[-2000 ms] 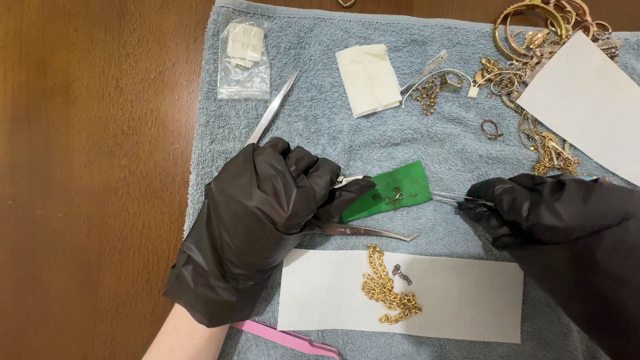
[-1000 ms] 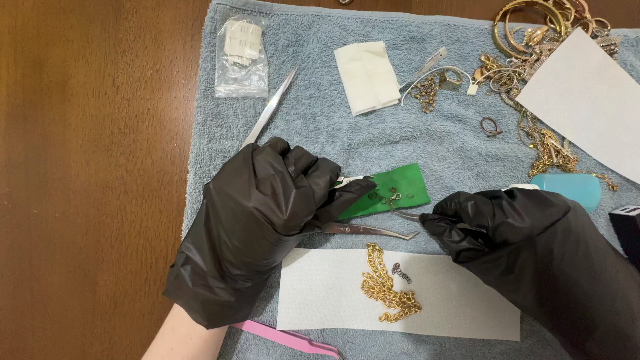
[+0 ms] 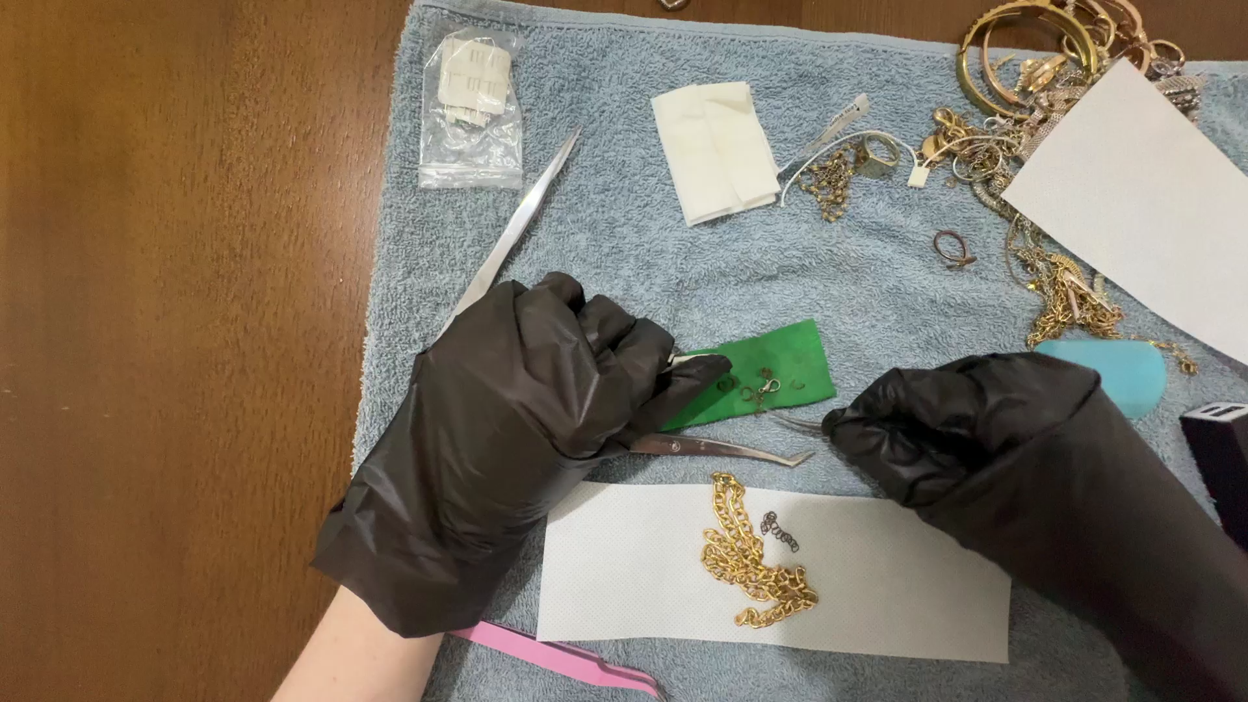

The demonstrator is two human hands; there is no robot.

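My left hand (image 3: 526,439), in a black glove, is closed around a thin pale item of which only a bit shows near the thumb; I cannot tell what it is. It lies at the left end of a green strip (image 3: 804,361) that bears a small lobster clasp (image 3: 769,386) and several jump rings (image 3: 725,384). My gloved right hand (image 3: 936,429) grips fine-tipped tweezers (image 3: 801,423), their tips just off the strip's lower edge. Curved tweezers (image 3: 702,447) lie below the strip. A gold-coloured chain (image 3: 736,556) and dark small links (image 3: 780,531) rest on white paper (image 3: 907,585).
Straight tweezers (image 3: 517,224), a plastic bag (image 3: 473,146) and folded paper (image 3: 717,151) lie on the blue towel (image 3: 604,234). Jewelry (image 3: 1068,302) and a white sheet (image 3: 1150,205) are at right, near a turquoise piece (image 3: 1121,375) and black object (image 3: 1219,448). Pink tweezers (image 3: 565,663) lie in front.
Since two seconds ago my right hand has moved left and down from the strip's right end, uncovering the turquoise piece. My left hand has stayed in place.
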